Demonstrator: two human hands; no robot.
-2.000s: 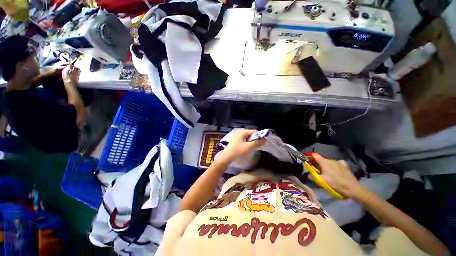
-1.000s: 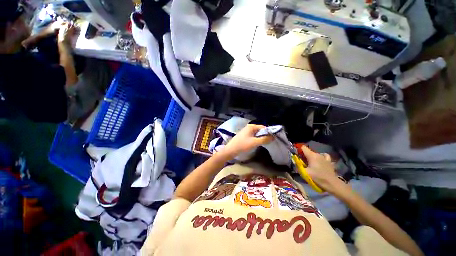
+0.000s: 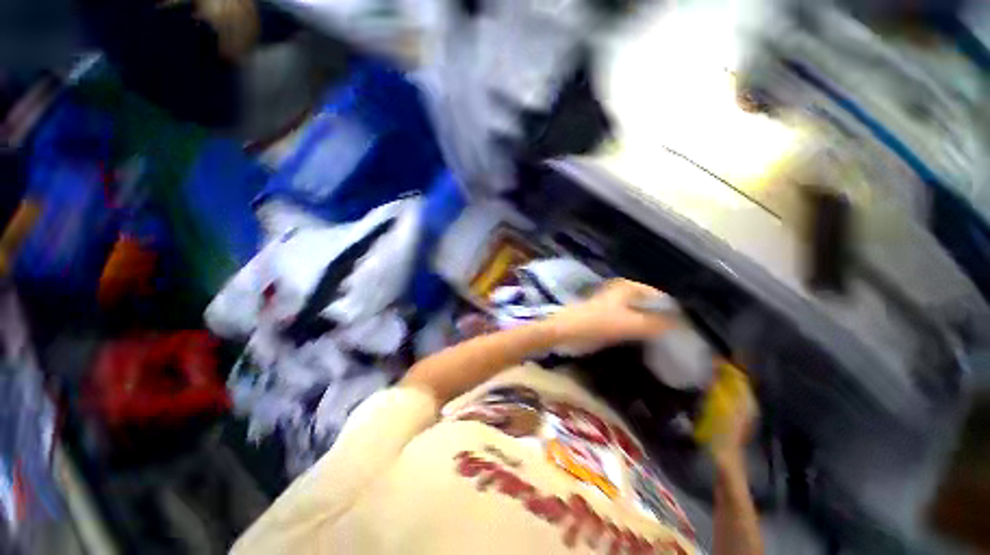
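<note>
The picture is strongly blurred. My left hand (image 3: 630,311) is closed on a bunched white garment piece (image 3: 682,352) in front of my chest. My right hand (image 3: 734,425) is at the right, by the yellow handle of the scissors (image 3: 722,399), and holds them. The blades are too blurred to make out. More black-and-white cloth (image 3: 540,284) lies just left of my left hand. A heap of the same cloth (image 3: 326,266) stands at the left.
The white sewing table (image 3: 651,206) runs diagonally at the upper right, with a dark phone (image 3: 827,239). Cloth hangs over its edge (image 3: 478,98). A blue basket (image 3: 358,141) is behind the heap. A red stool (image 3: 157,379) is at the left. Part of a person shows at the top left.
The view has turned to the left and tilted, and it is now blurred. My right hand with the scissors appears lower and further right, a little away from the cloth in my left hand.
</note>
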